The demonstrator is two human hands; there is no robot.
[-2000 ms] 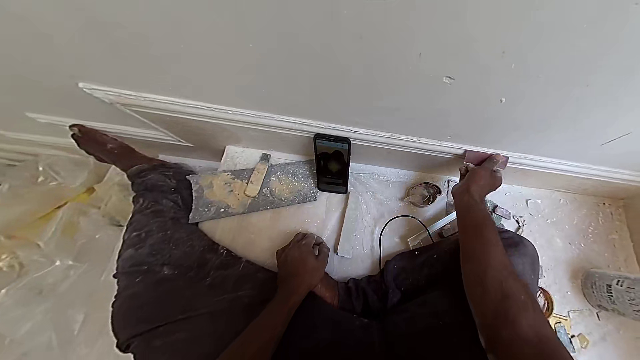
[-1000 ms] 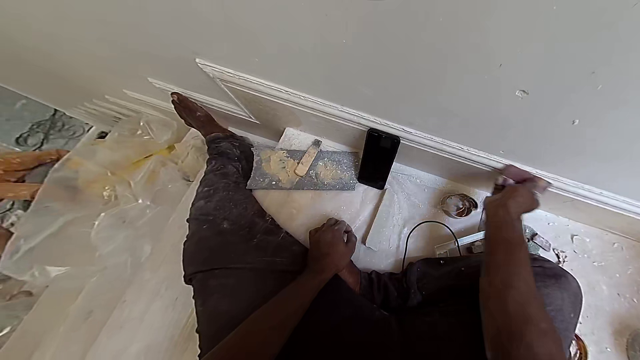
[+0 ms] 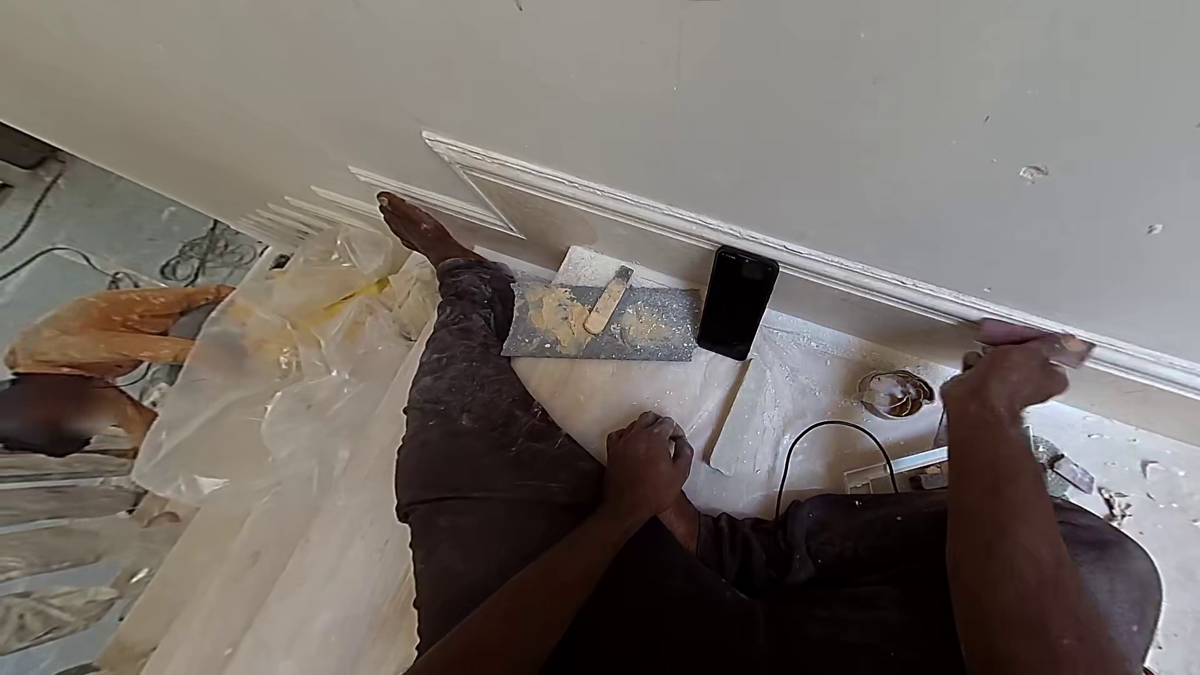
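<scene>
With my right hand (image 3: 1008,380) I hold a folded reddish piece, apparently sandpaper (image 3: 1012,332), against the white wall moulding (image 3: 750,246). My left hand (image 3: 647,459) rests with curled fingers by my ankle; whether it holds anything cannot be told. Between my legs and the wall lies a grey board (image 3: 647,352) with beige filler on it. A putty knife (image 3: 607,302) lies across that board. A black smartphone (image 3: 738,302) leans upright against the wall beside the board's right end.
A roll of tape or wire rings (image 3: 895,394) and a black cable (image 3: 837,424) are near my right leg. Clear plastic sheeting (image 3: 309,412) covers the floor at left. Beyond it another person (image 3: 103,328) is low to the floor, near coiled cables (image 3: 211,255).
The view has swung left, bringing the other person and coiled cables into sight. My right hand has moved along the moulding with the reddish piece. The phone's screen has gone dark.
</scene>
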